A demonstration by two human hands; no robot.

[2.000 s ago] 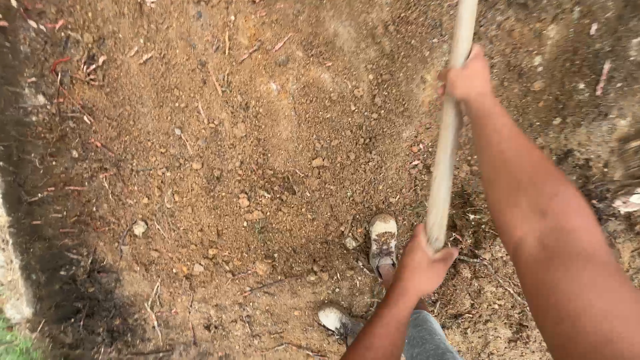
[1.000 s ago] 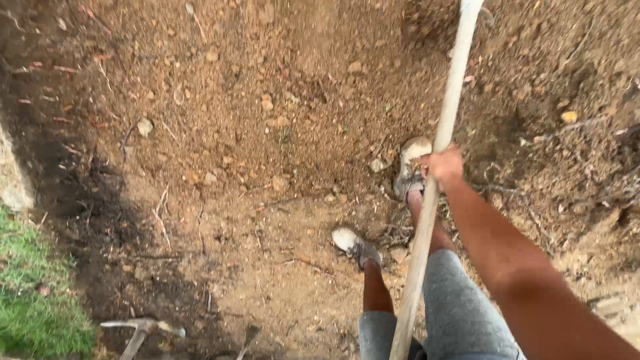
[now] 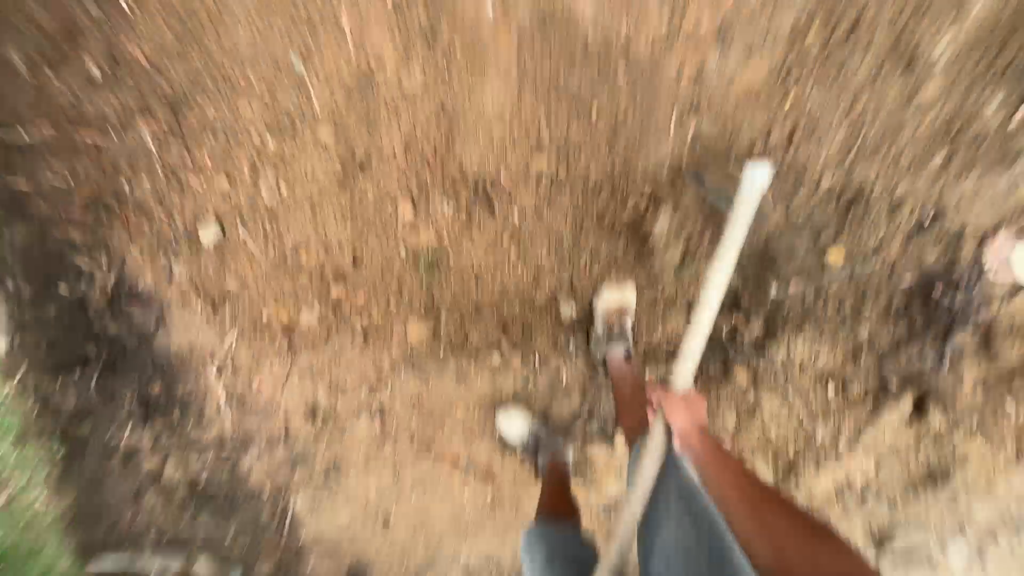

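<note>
My right hand [image 3: 682, 412] is closed around a long pale wooden handle [image 3: 718, 280], at about its middle in view, in front of my right leg. The handle slants from the bottom edge up to the right. Its upper end shows whitish against the soil, beside a blurred dark patch that may be a tool head; I cannot tell. My left hand is out of view. The frame is heavily blurred.
My two dirty shoes, one [image 3: 614, 316] ahead of the other [image 3: 516, 424], stand on loose brown soil [image 3: 360, 264] with roots and small stones. Grass [image 3: 28, 480] lies at the lower left. A blurred tool [image 3: 136, 562] lies at the bottom left edge.
Two seconds ago both hands held the handle; my left hand has since dropped out of view. The handle's upper end has come into view, and my right hand is lower in the frame.
</note>
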